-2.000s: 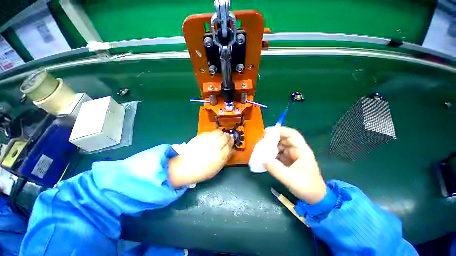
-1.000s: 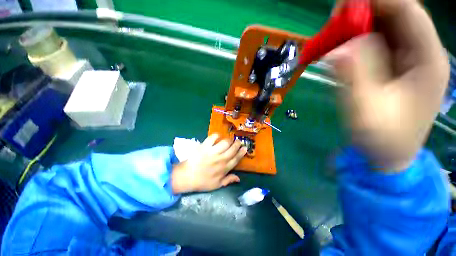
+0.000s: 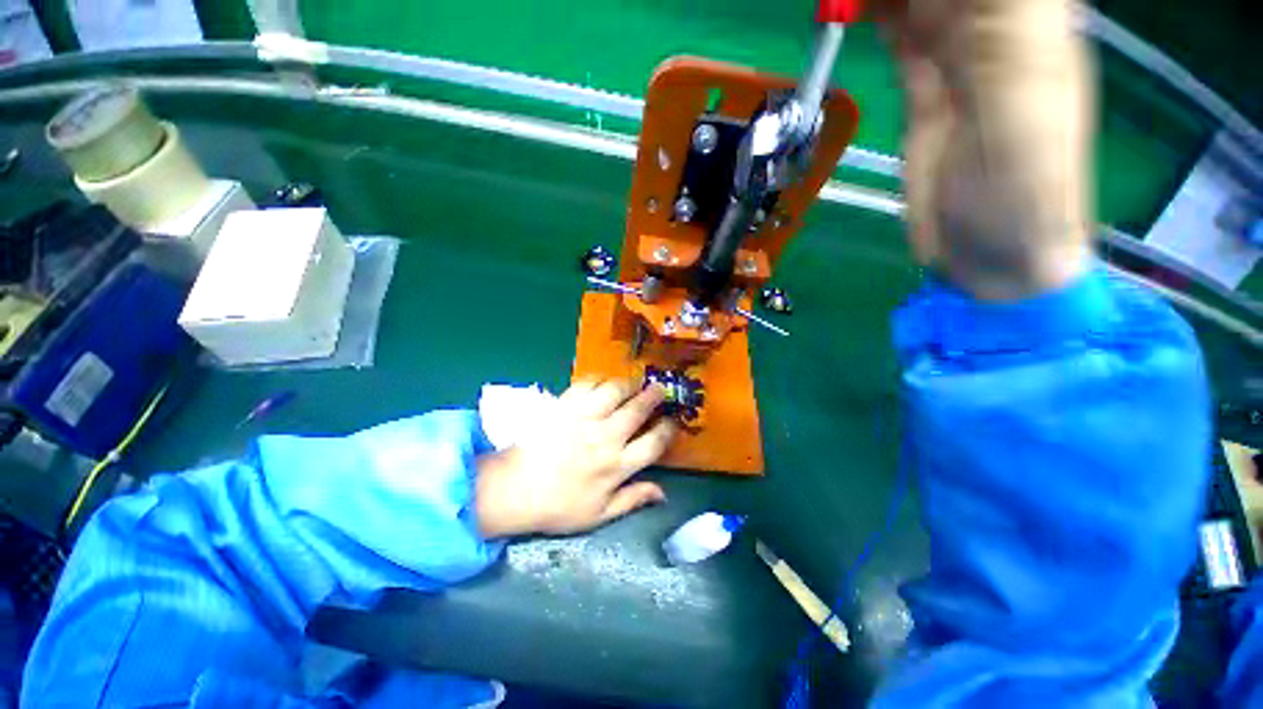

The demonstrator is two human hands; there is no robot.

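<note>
The orange toggle press [image 3: 741, 416] stands upright in front of me. A dark toothed motor part [image 3: 675, 393] sits on its base below the ram. My left hand [image 3: 575, 464] lies flat over the base's left side, fingertips at the part. My right hand [image 3: 1000, 146] is raised at the top right, blurred and cut off by the frame's edge. The red grip of the press lever [image 3: 841, 10] shows beside it; its hold on the grip is mostly out of view. The glue bottle [image 3: 700, 537] lies on the bench in front of the base.
A craft knife [image 3: 803, 596] lies right of the bottle. A white wipe [image 3: 520, 416] is partly under my left hand. A white carton [image 3: 270, 287], tape rolls [image 3: 132, 155] and a blue bin [image 3: 104, 374] stand left. Small round parts [image 3: 598, 261] lie beside the press.
The glue bottle went from my right hand to the bench. My right hand rose to the red lever grip, then moved up and left with it. My left hand flattened beside the part. The view shifted.
</note>
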